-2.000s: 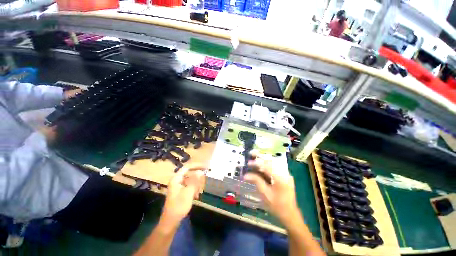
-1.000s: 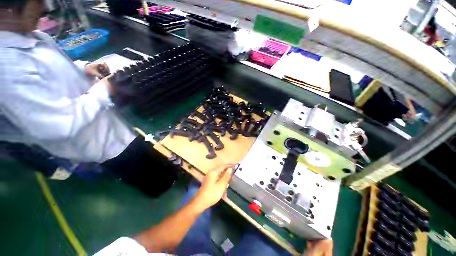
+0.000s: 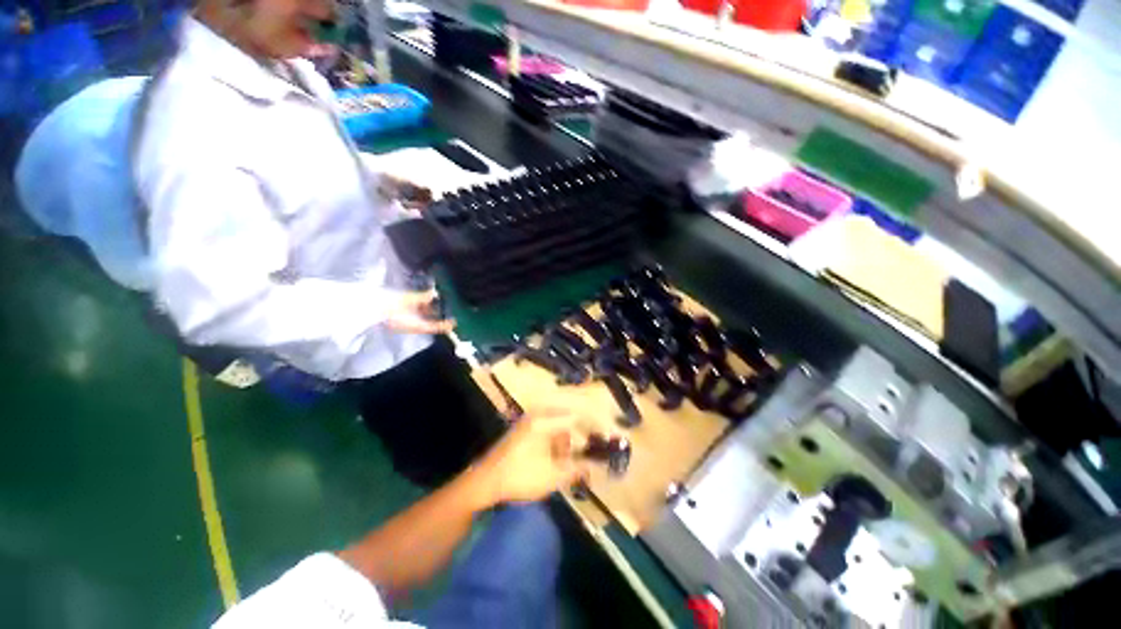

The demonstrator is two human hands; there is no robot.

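My left hand [image 3: 537, 457] is over the front edge of the infeed cardboard [image 3: 582, 404], its fingers around the end of a black plastic part [image 3: 609, 453]. More black parts [image 3: 664, 332] lie in a loose heap on the cardboard behind it. The silver fixture [image 3: 738, 492] is at the lower right, with one black part [image 3: 840, 526] in its nest, the round end at the pale green plate [image 3: 915, 505]. The red button [image 3: 704, 611] shows at the bottom. My right hand is not in view.
A coworker in a white coat [image 3: 264, 234] stands at the left, one hand near the bench edge. Stacked black trays [image 3: 529, 231] are in front of them. A pink basket [image 3: 795, 204] and a dark flat case [image 3: 970, 329] lie behind, under the overhead shelf [image 3: 983, 184].
The view has turned left. My left hand has moved from the fixture's front left corner to the cardboard and taken hold of a black part. My right hand has left the picture.
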